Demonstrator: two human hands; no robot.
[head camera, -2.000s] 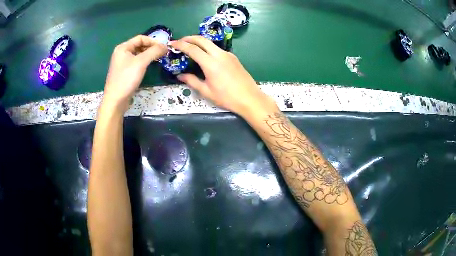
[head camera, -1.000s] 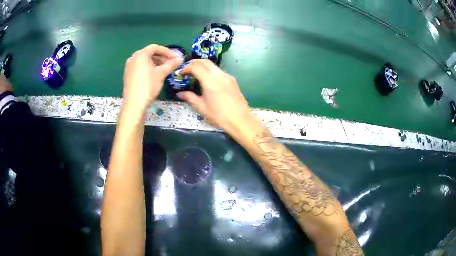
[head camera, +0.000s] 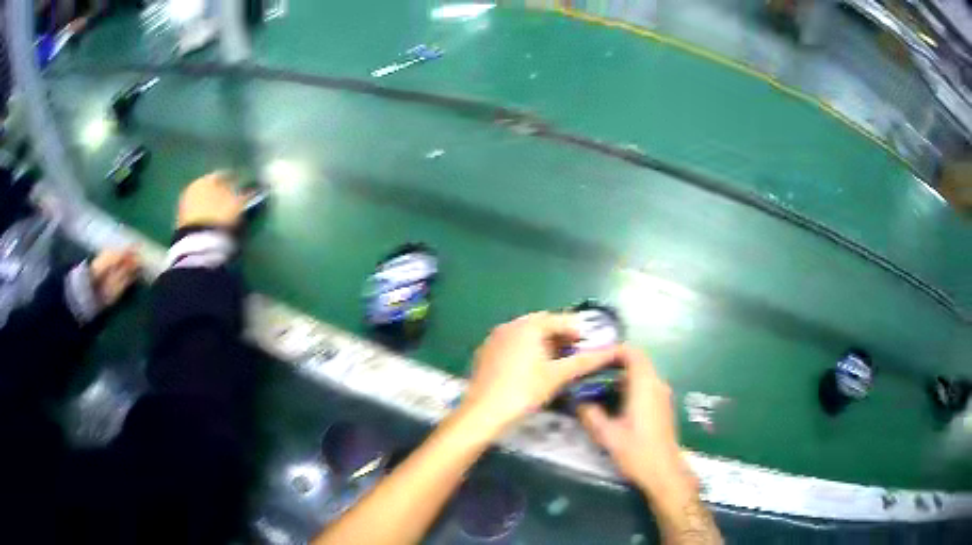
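A round black unit with a white-faced cover half and a blue board half sits over the green belt near the speckled white edge strip. My left hand is at its left side, with thumb and fingers pinched at the middle of the unit. My right hand is at its right side, with fingers on top and thumb below. The fingers hide most of the board half. The picture is blurred, so any wires between the fingertips cannot be made out.
Another unit stands on the belt to the left. More units lie at the right and far left. A white scrap lies near the edge strip. Another worker's dark sleeve and hand reach over the belt at left.
The view has swung left, showing another worker's arms. My hands stay together at the unit, now farther right in the picture. The neighbouring unit stands farther left of my hands.
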